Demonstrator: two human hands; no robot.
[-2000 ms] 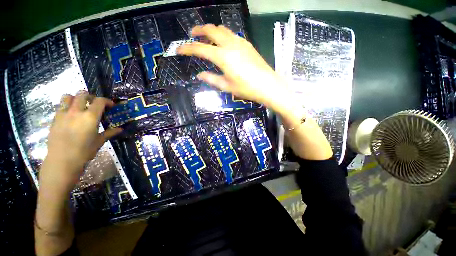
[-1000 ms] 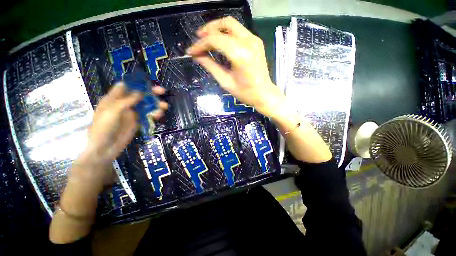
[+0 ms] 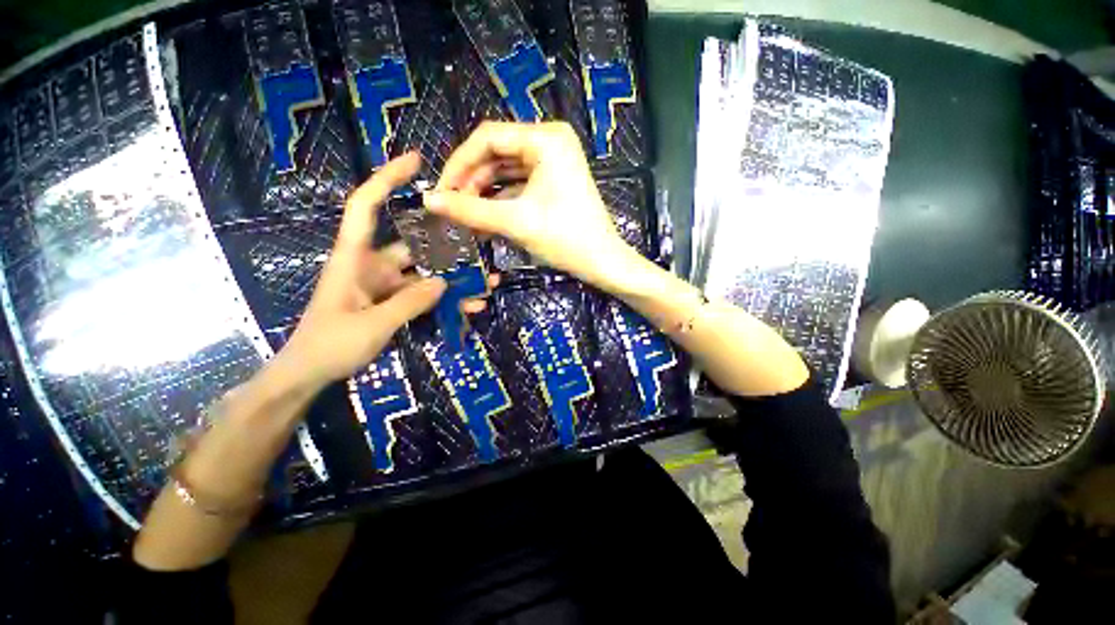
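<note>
My left hand (image 3: 367, 275) holds a blue part (image 3: 461, 297) above the middle of the black tray (image 3: 263, 250). A dark grey adhesive piece (image 3: 438, 234) covers the part's upper, wide end. My right hand (image 3: 526, 202) pinches its thumb and forefinger at the dark piece's upper edge. Its fingertips are small, so whether they grip the piece is unclear. In the tray's back row, several blue parts (image 3: 289, 104) have dark pieces over their wide ends. In the front row, several blue parts (image 3: 559, 379) show pale dots.
A glossy adhesive sheet (image 3: 122, 244) lies over the tray's left side. A sheet stack (image 3: 795, 183) lies on the green surface (image 3: 954, 183) right of the tray. A beige fan (image 3: 1005, 379) stands at the right. Black stacked trays (image 3: 1082, 195) are at the far right.
My left hand has lifted the blue part from the middle pocket and moved right. My right hand has come down and left beside it, uncovering back-row parts. The view has shifted slightly.
</note>
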